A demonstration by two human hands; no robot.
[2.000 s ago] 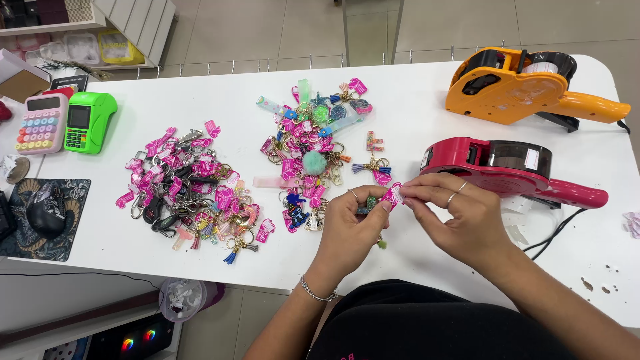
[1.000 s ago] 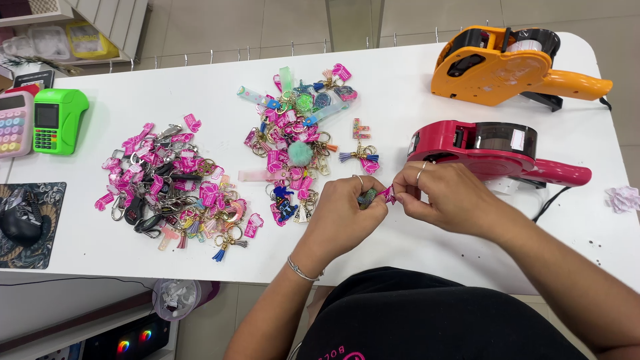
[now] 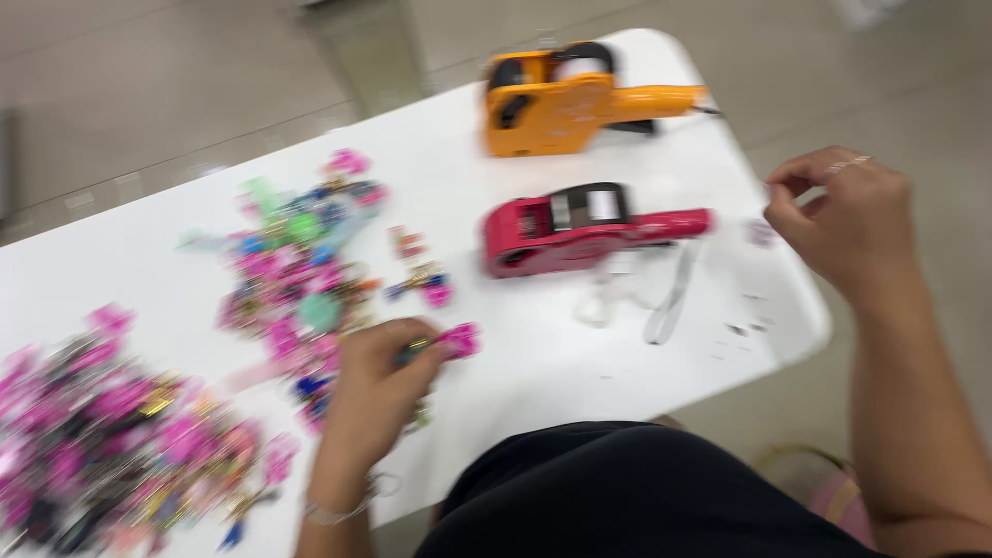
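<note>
My left hand (image 3: 387, 372) grips a keychain with a bright pink tag (image 3: 460, 340) poking out past the fingertips, just right of the middle pile of keychains (image 3: 287, 310). My right hand (image 3: 845, 217) is raised beyond the table's right end, thumb and forefinger pinched near each other; whether something tiny is between them is too blurred to tell. A red price label gun (image 3: 566, 236) lies on the white table between the hands, and an orange label gun (image 3: 558, 108) lies behind it.
A larger blurred pile of keychains with pink tags (image 3: 116, 426) covers the left of the white table (image 3: 542, 387). A few small charms (image 3: 422, 279) lie by the middle pile. Crumpled backing paper (image 3: 612, 298) and small dark scraps (image 3: 744, 328) are near the red gun.
My hands were together at the pink tag; now my right hand has moved away to the right, past the table's edge. My left hand still holds the keychain. The view has shifted and tilted.
</note>
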